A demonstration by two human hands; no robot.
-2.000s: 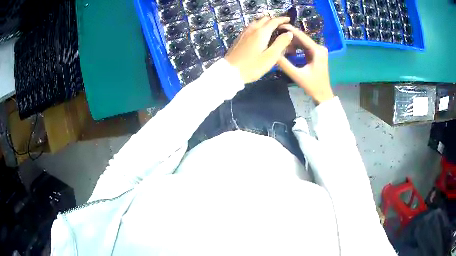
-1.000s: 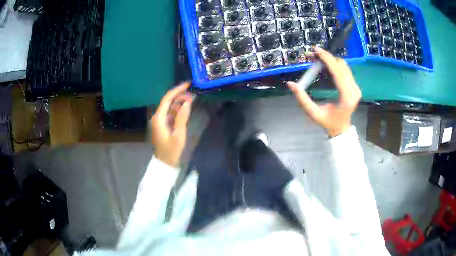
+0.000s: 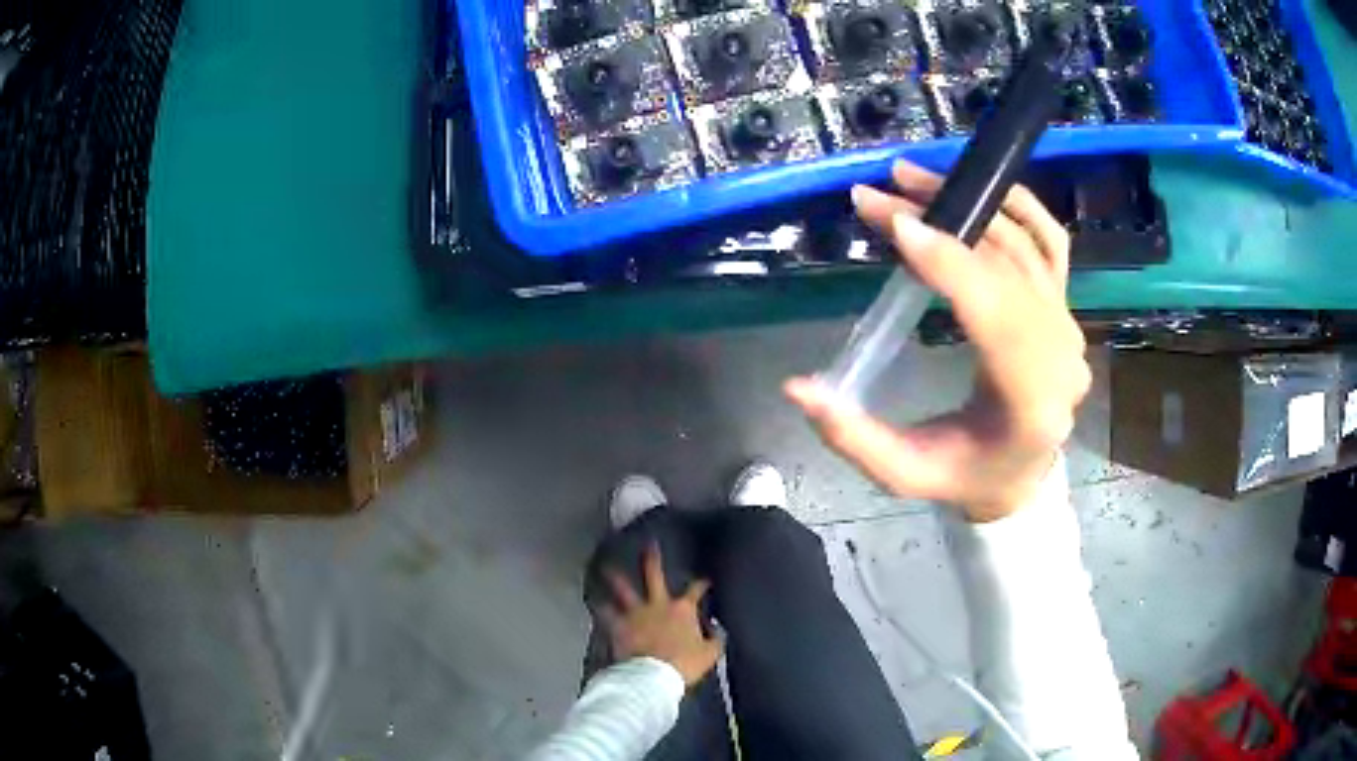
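My right hand [image 3: 990, 350] holds a slim pen-like tool [image 3: 967, 193], black at its upper end and clear or whitish at its lower end, tilted in front of the near right part of the blue tray. The thumb is at the clear end and the fingers are around the middle. The blue tray [image 3: 655, 219] holds rows of camera modules [image 3: 762, 125], small square boards with round black centres. My left hand [image 3: 662, 622] rests on my dark-trousered knee with its fingers spread, holding nothing.
A glossy black tray [image 3: 563, 271] lies under the blue tray on the green mat [image 3: 283, 193]. A second blue tray [image 3: 1292, 161] adjoins at right. Dark stacked trays [image 3: 75, 179] stand at left. Below are a cardboard box [image 3: 365, 439], wrapped carton [image 3: 1265, 424] and red stool [image 3: 1223, 724].
My left hand has moved from the tray's near left corner down to my knee. My right hand still holds the tool, now nearer the camera. The view has shifted, showing my shoes.
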